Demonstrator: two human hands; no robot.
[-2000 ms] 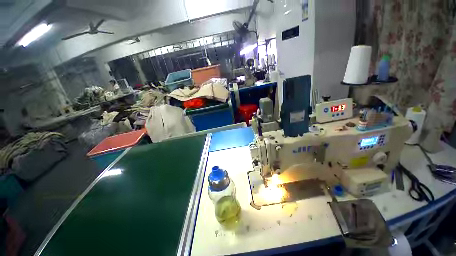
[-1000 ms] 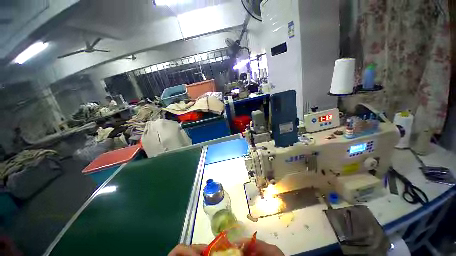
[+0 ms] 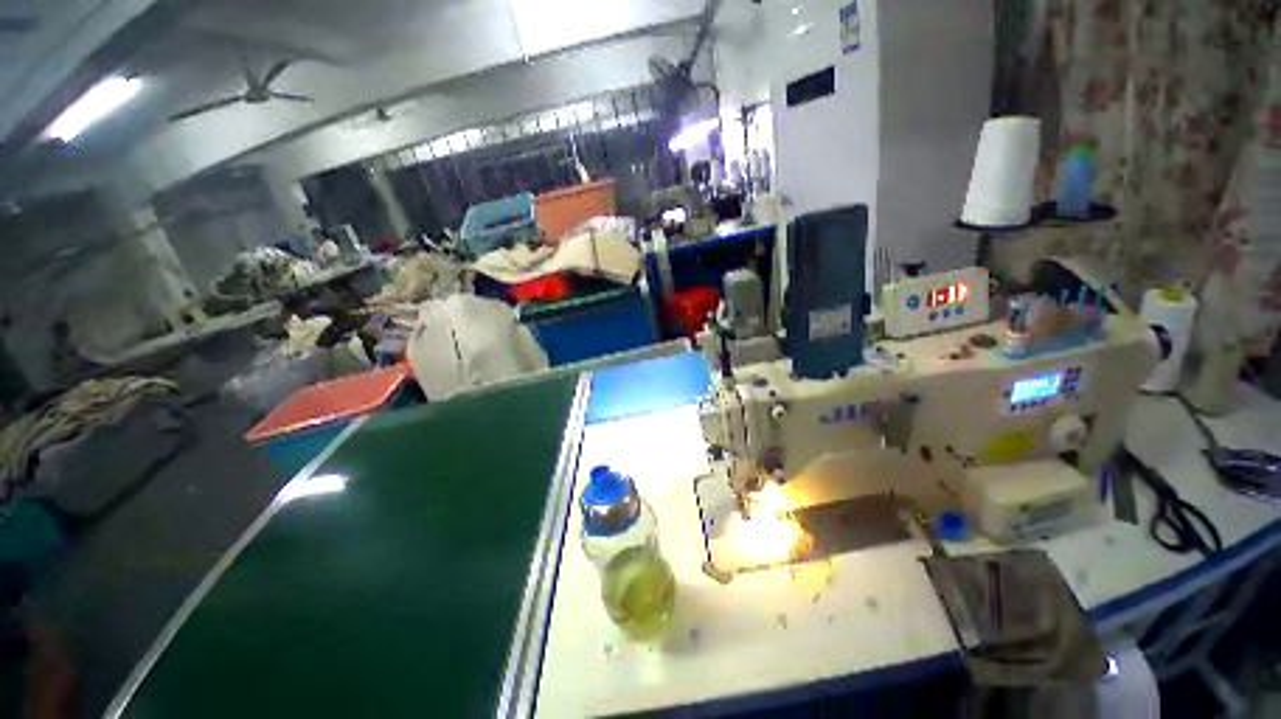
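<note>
Neither of my hands shows on or over the table. A clear drink bottle (image 3: 631, 555) with a blue cap and pale yellow-green liquid stands upright on the white sewing table (image 3: 759, 660), near its left edge. The cream sewing machine (image 3: 899, 436) is to its right, with its blue display lit. Warm light shines over the needle area (image 3: 763, 534) and the dark needle plate (image 3: 857, 530). A metal tray (image 3: 1014, 607) with dark cloth lies at the table's front edge. The snack wrapper is not in view.
A glossy dark green tabletop (image 3: 379, 548) adjoins on the left. Black-handled scissors (image 3: 1180, 520) lie at the right. A white thread cone (image 3: 1002, 172) stands behind the machine, beside the control box (image 3: 937, 302). Bins and fabric heaps (image 3: 478, 337) are beyond. A blurred reddish-brown shape shows at the lower left edge.
One second ago both hands held the red snack wrapper at the bottom edge; hands and wrapper are now out of view. The camera view has tilted down and turned slightly. The bottle stands where it was.
</note>
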